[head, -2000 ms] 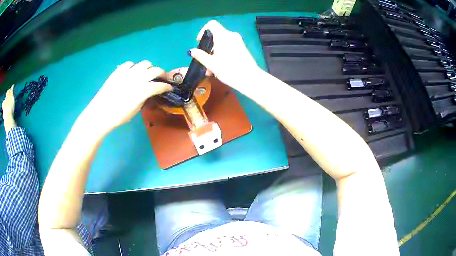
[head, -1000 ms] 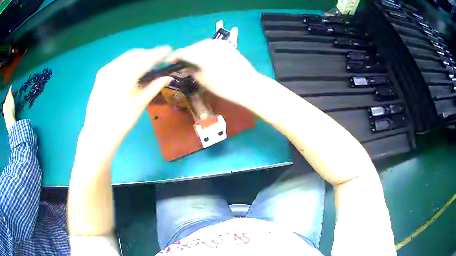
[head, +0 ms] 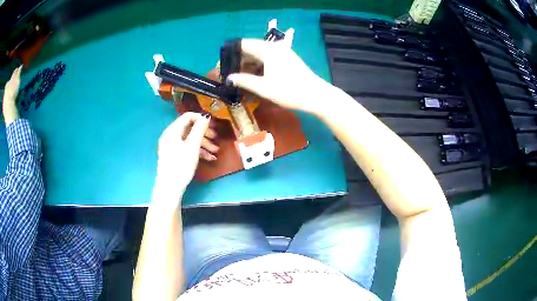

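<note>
The orange-brown three-arm jig (head: 216,108) lies on a reddish-brown base plate (head: 285,134). One black leg piece (head: 191,81) lies along its left arm, from the white end stop to the middle. The arm towards me has no leg on it and ends in a white block (head: 257,151) with two dark holes. My right hand (head: 268,69) grips another black leg piece (head: 231,62), raised at the jig's middle and partly hidden by the fingers. My left hand (head: 184,147) is at the plate's near left, fingers curled, a small dark spot at the fingertips; I cannot tell if it holds anything.
A ribbed black parts tray (head: 377,88) with black pieces stands at the right, with stacked trays (head: 500,53) beyond it. A heap of small black parts (head: 42,84) lies at the far left, beside another person's hand (head: 12,94) and checked sleeve.
Both hands worked over the jig's middle before; my left hand has drawn back towards me, uncovering the leg on the left arm. My right hand now holds a leg piece raised.
</note>
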